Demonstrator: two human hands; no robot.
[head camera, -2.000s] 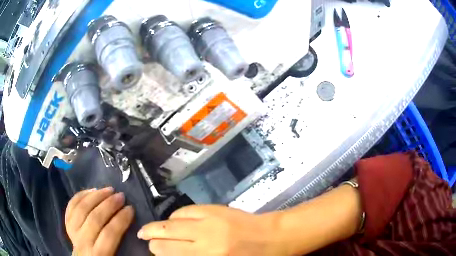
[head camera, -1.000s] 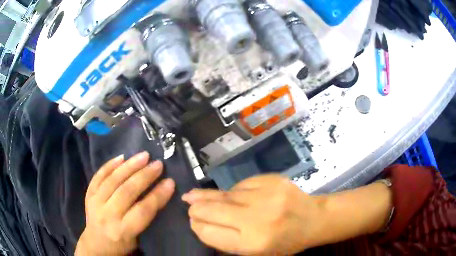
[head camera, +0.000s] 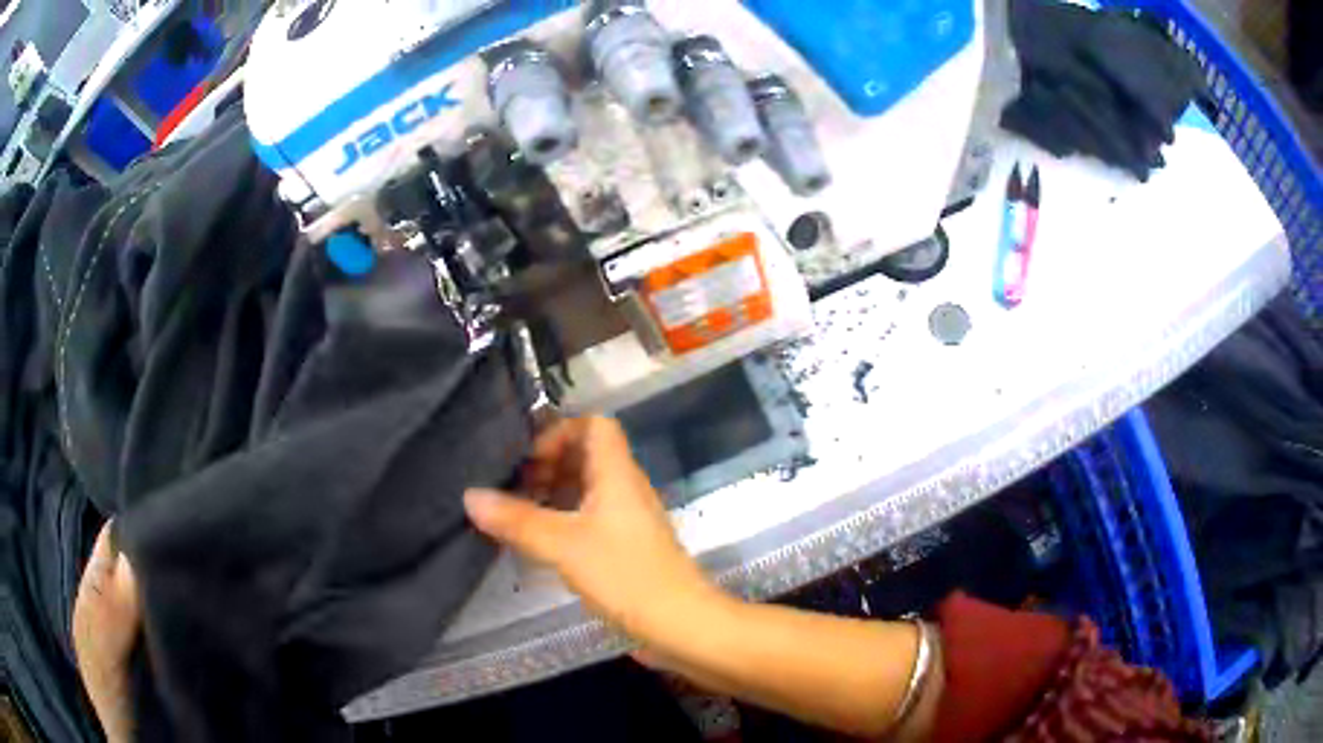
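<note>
A dark fabric panel (head camera: 319, 494) runs from the needle area (head camera: 479, 312) of the white overlock machine (head camera: 421, 66) down over the table's left front. My right hand (head camera: 580, 508) is at the panel's right edge, just below the presser foot, with thumb and fingers closed on the cloth edge. My left hand (head camera: 109, 624) is at the lower left, mostly hidden behind the raised cloth; its fingers are out of sight, so its hold cannot be told.
Pink and blue snips (head camera: 1017, 240) and a grey disc (head camera: 949, 322) lie right of the machine. A dark cloth bundle (head camera: 1103, 87) is at the far right. A blue basket (head camera: 1146, 537) stands below the table edge. More dark garments (head camera: 189, 276) are heaped left.
My left hand has moved from flat on the cloth to the lower left behind it, and the cloth is lifted and folded over. My right hand now pinches the edge. The view has shifted.
</note>
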